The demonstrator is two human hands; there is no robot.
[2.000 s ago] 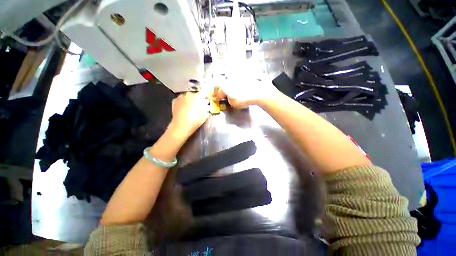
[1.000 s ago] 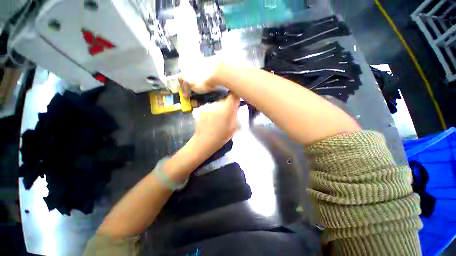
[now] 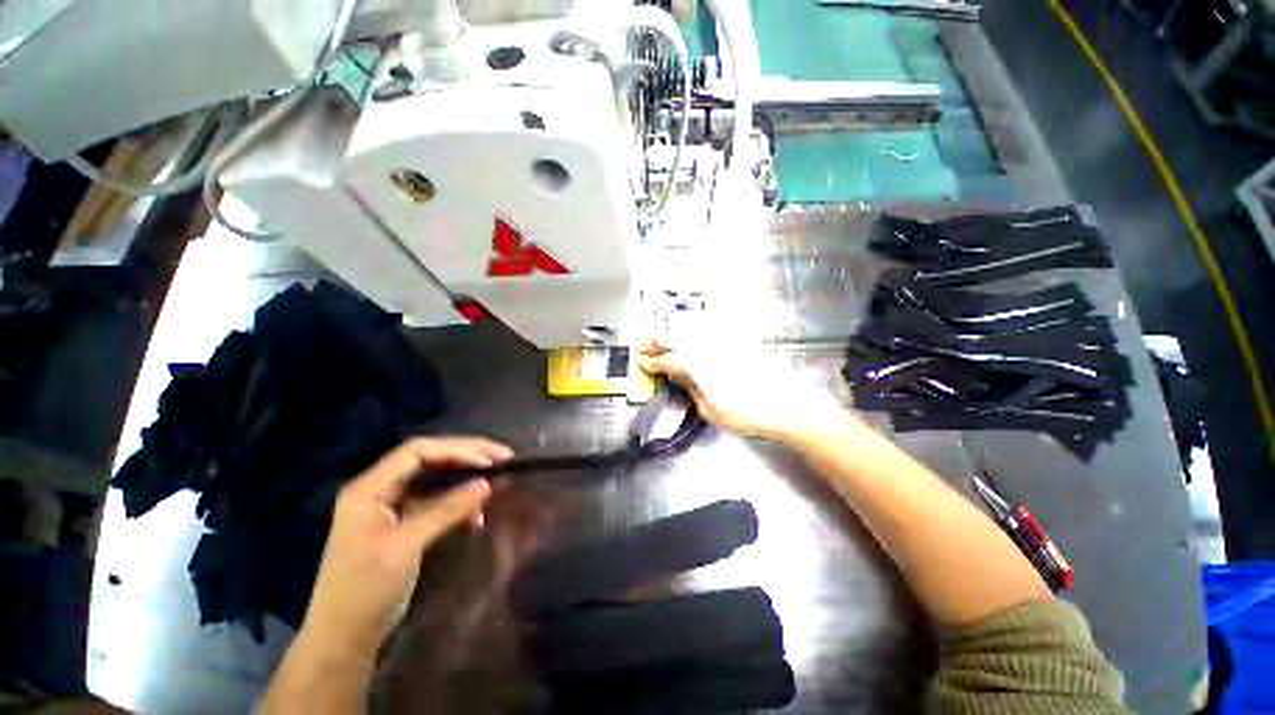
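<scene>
My left hand pinches one end of a narrow black strip at the left of centre. The strip runs right and curls into a loop below my right hand. My right hand is at the yellow plate under the sewing machine head, with fingertips at the plate's right end and the strip's looped end. Whether the fingers also grip the plate is unclear. Plain black strips lie flat nearest me, with another one angled above them.
Black strips with pale lines lie fanned at the right. Red-handled snips lie below them. A heap of black cut pieces is at the left. A blue crate shows at the right edge. A teal cover is behind the head.
My left hand has moved away from my right hand, out to the left, stretching out the black strip. My right hand stays by the yellow plate. The view has shifted, and the snips now show fully.
</scene>
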